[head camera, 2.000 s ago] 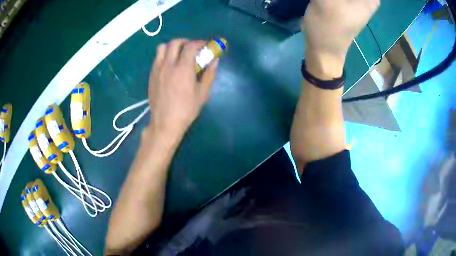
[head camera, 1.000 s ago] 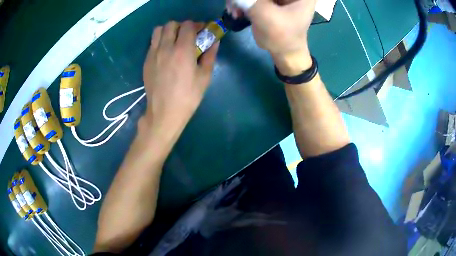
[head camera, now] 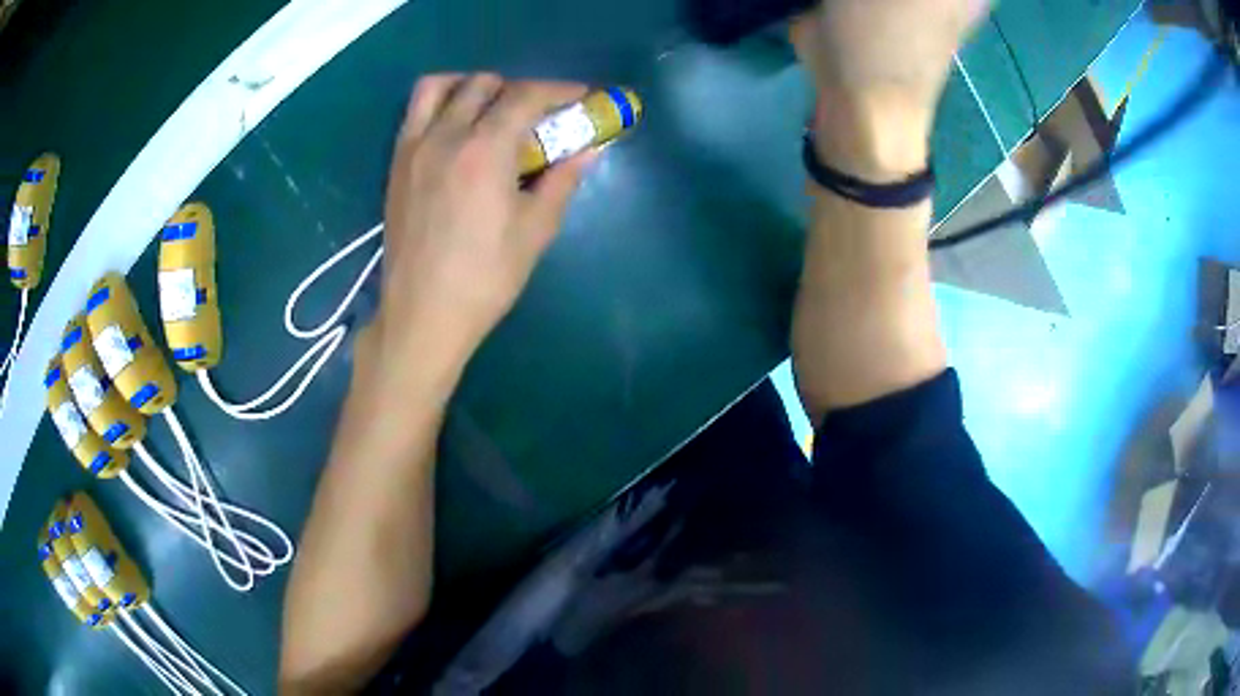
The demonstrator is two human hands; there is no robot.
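My left hand (head camera: pixel 469 190) is closed around a yellow unit (head camera: pixel 578 129) with a white label and a blue patch, held at the green bench. The unit's blue-marked end points up and right, out past my thumb. My right hand (head camera: pixel 891 48) is at the top edge, partly cut off and blurred. A dark object (head camera: pixel 734 19) shows at its left side. I cannot tell what the fingers hold. A single yellow unit (head camera: pixel 189 286) lies left of my left hand, its white cord loop (head camera: pixel 293 388) running toward my wrist.
Several yellow units (head camera: pixel 125 343) with white cords lie in two groups on the green bench (head camera: pixel 626 326) at left. Another unit (head camera: pixel 30 222) lies beyond the white curved rail (head camera: pixel 177 123). A black cable (head camera: pixel 1088 177) and open cartons (head camera: pixel 1006 252) show at right over blue floor.
A second ago my right hand and a dark tool were at the unit's end; they have moved away up and right. The unit in my left hand is turned closer to level.
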